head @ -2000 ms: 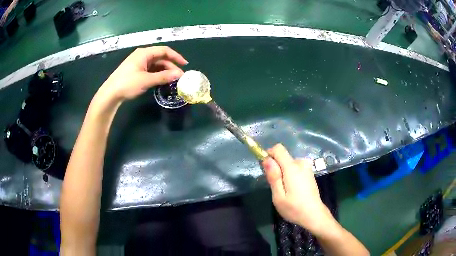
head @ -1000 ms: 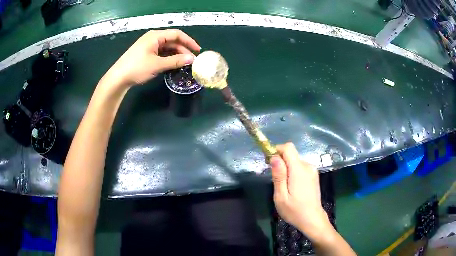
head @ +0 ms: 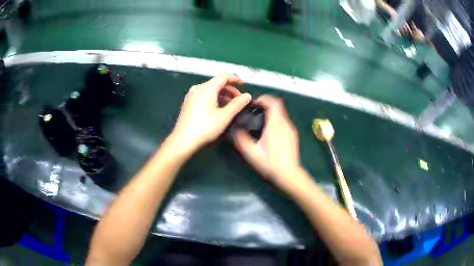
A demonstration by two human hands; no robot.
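Observation:
A black cylindrical housing (head: 250, 120) is between my two hands over the middle of the dark green mat; it is blurred and partly hidden by the fingers. My left hand (head: 210, 110) is at its left side, with thumb and fingertips at the rim. My right hand (head: 273, 137) is curled around its right side. Whether the housing touches the mat is unclear. The mallet (head: 335, 166) lies on the mat to the right of my right hand, its pale yellowish head away from me and its handle partly behind my forearm.
Several black housings (head: 92, 150) stand clustered at the left. A small pale yellow-green piece (head: 423, 164) lies at the far right. A white strip (head: 208, 64) separates the mat from the green belt (head: 171, 34). Another person's hand (head: 414, 32) shows at the upper right.
My right hand has let go of the mallet, which now lies on the mat, and has moved left onto the housing. The view has shifted, and the scene is blurred.

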